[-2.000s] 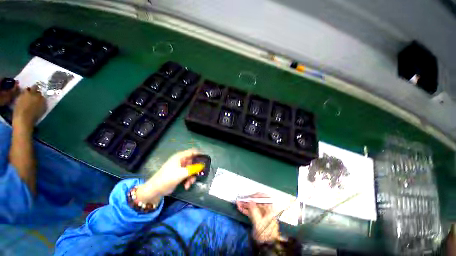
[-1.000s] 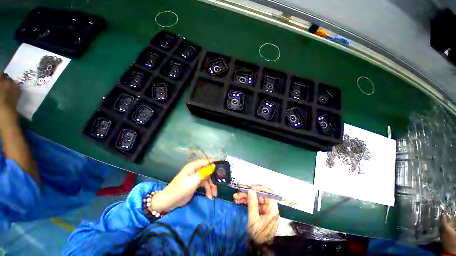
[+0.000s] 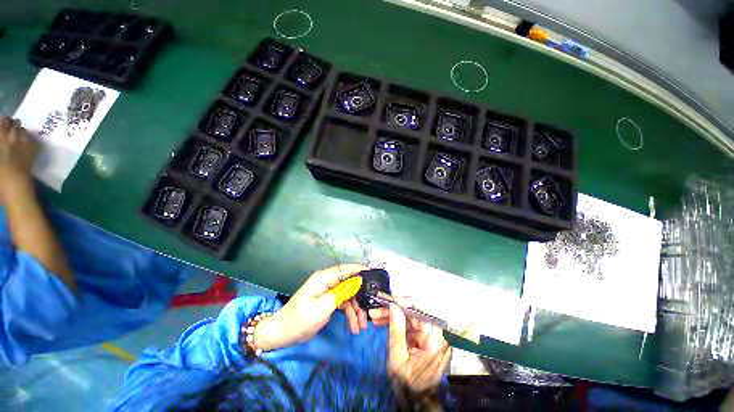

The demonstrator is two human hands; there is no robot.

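My left hand (image 3: 318, 306), with a yellow finger cot (image 3: 347, 290) on the thumb, holds a glossy black watch housing (image 3: 373, 288) above the bench's front edge. My right hand (image 3: 414, 346) holds metallic tweezers (image 3: 418, 314); their tip points left and meets the housing's lower right part. Whether the tip holds a tiny part is too small to tell. A white liner strip (image 3: 483, 305) lies behind and right of my hands, its left end partly hidden by them.
A thick black foam tray (image 3: 435, 201) with housings and one empty front-left pocket stands behind my hands. An angled foam tray (image 3: 186, 145) is left. Right are a white sheet (image 3: 620, 298) with a dark heap (image 3: 581, 245) and clear trays (image 3: 700, 306). A neighbour's arm (image 3: 36, 233) is far left.
My left hand has turned and raised the housing from beside the strip towards my right hand. The tweezers have moved left onto the housing. The camera view has shifted.
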